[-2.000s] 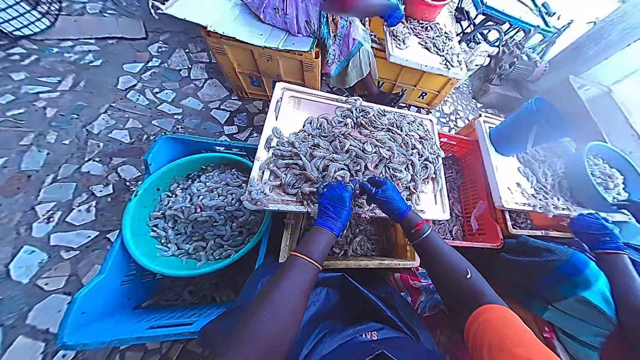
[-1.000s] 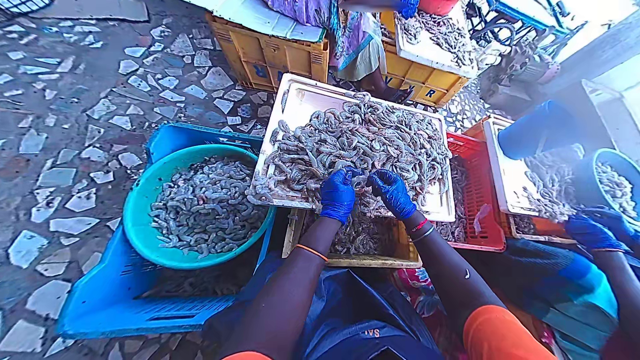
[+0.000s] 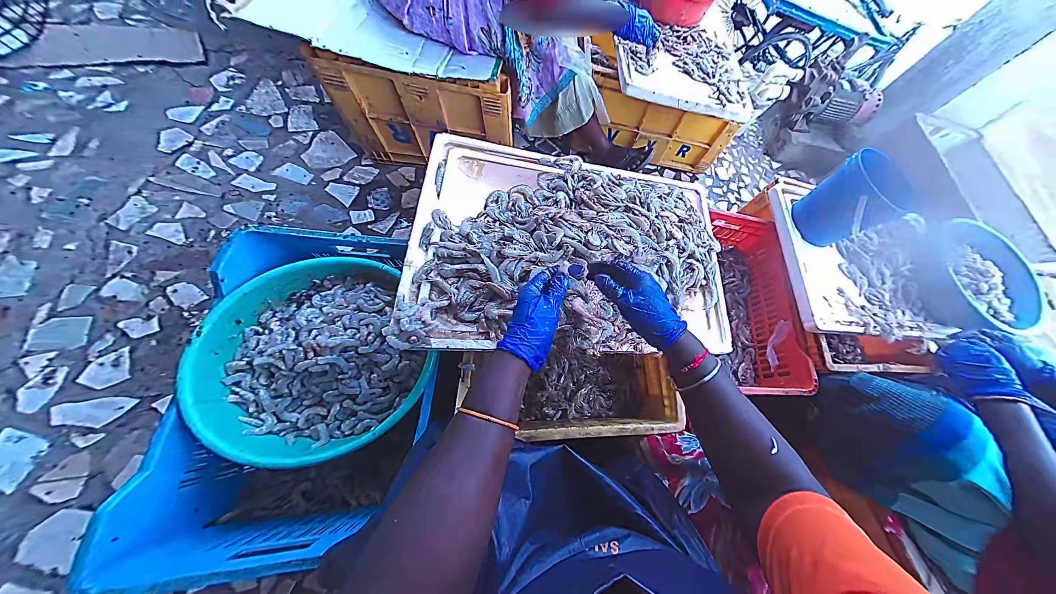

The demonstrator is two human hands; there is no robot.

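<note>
Both of my hands wear blue gloves and meet over the near edge of a white tray (image 3: 462,171) heaped with raw shrimp (image 3: 577,223). My left hand (image 3: 538,318) pinches a shrimp (image 3: 572,270) between thumb and fingers. Close beside it, my right hand (image 3: 639,301) has its fingertips at the same shrimp; they partly hide it. Below the tray, a yellow crate (image 3: 606,427) holds shrimp waste or small shrimp, which I cannot tell apart. To the left, a teal basin (image 3: 198,384) is filled with shrimp and rests in a blue crate (image 3: 140,511).
A red crate (image 3: 771,305) stands right of the tray. Beyond it are another white tray (image 3: 796,264), a blue bucket (image 3: 850,198) and a blue basin (image 3: 1023,276), near a co-worker's gloved hands (image 3: 982,367). Another person sits across, by yellow crates (image 3: 412,103) on the stone-chip floor (image 3: 107,330).
My hands have stayed close together at the tray's near edge, with small finger movements; the fingertips are nearer each other than one second ago.
</note>
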